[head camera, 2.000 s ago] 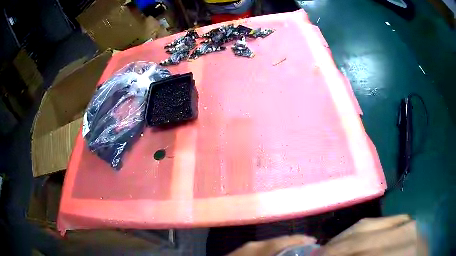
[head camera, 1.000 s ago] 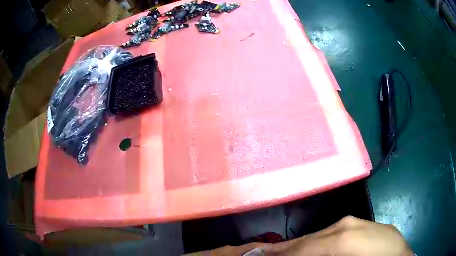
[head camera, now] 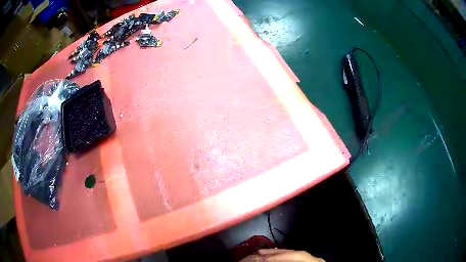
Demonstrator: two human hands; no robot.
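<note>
Only a cut-off part of one hand shows at the bottom edge, seemingly my right hand (head camera: 288,255); its fingertips and anything in it are hidden. My left hand is not seen. In front lies the red-pink tabletop (head camera: 204,128). A black screw tray (head camera: 88,118) full of tiny dark screws stands at its left, touching a clear plastic bag of black parts (head camera: 38,148). A jumbled pile of spare circuit boards (head camera: 120,31) lies at the far edge. The electric screwdriver (head camera: 356,92) lies on the green bench at the right, its cord looped beside it.
The green bench (head camera: 409,174) runs along the right side of the tabletop. Below the near edge are a dark space, a thin dark cable and part of a red object (head camera: 250,246), possibly a stool. Cardboard cartons (head camera: 30,46) stand at the far left.
The view has turned to the right, so the tabletop and tray sit further left. The two hands seen at the bottom earlier have mostly dropped out of the picture.
</note>
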